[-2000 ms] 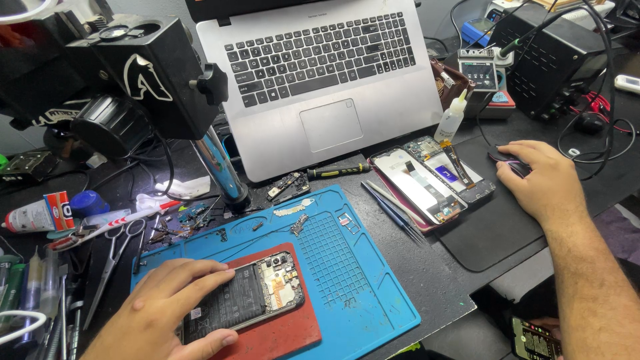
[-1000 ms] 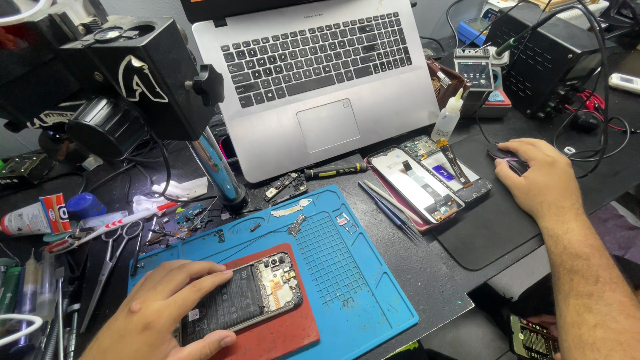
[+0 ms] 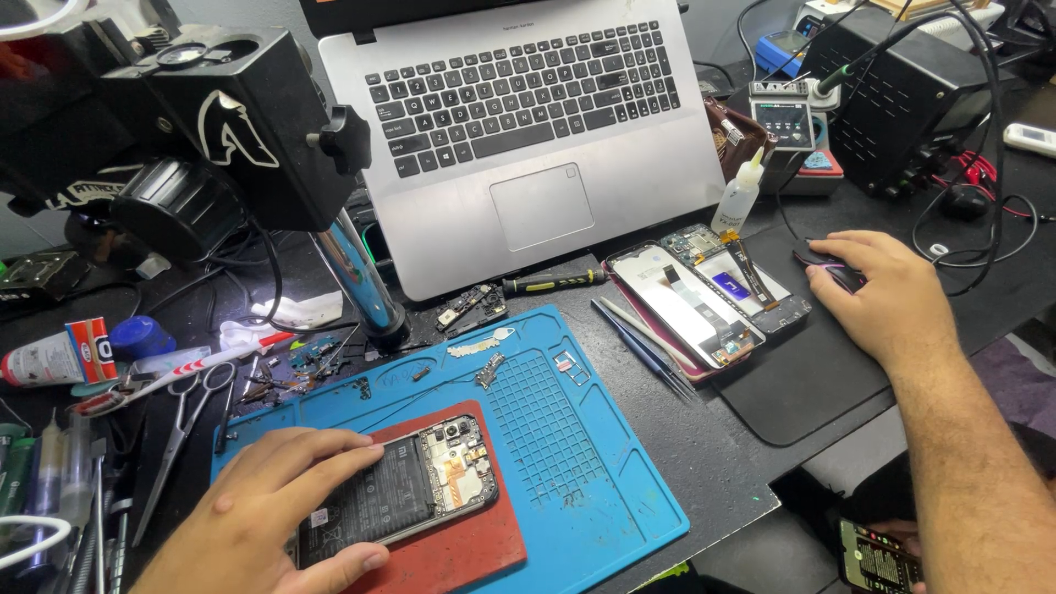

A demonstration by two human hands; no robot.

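Note:
My left hand (image 3: 272, 503) rests over the lower left part of an opened smartphone (image 3: 404, 474), its thumb and fingers along the phone's two long sides. The phone's black battery and circuit board show. Under it lies a red pad (image 3: 495, 536) on a blue silicone repair mat (image 3: 643, 511). My right hand (image 3: 883, 297) is closed around a black computer mouse (image 3: 829, 268) on a black mouse pad (image 3: 804, 396). Between the hands lie a detached phone screen (image 3: 656, 285) and another opened phone (image 3: 784, 309), with blue tweezers (image 3: 639, 342) beside them.
An open laptop (image 3: 536, 140) stands behind the mat. A microscope (image 3: 231, 124) on a metal post occupies the left. Scissors (image 3: 177, 437), a toothbrush (image 3: 190, 367) and loose parts lie at left. A dropper bottle (image 3: 738, 198) and soldering station (image 3: 784, 128) stand at right. Another person's hand (image 3: 899, 532) holds a phone below.

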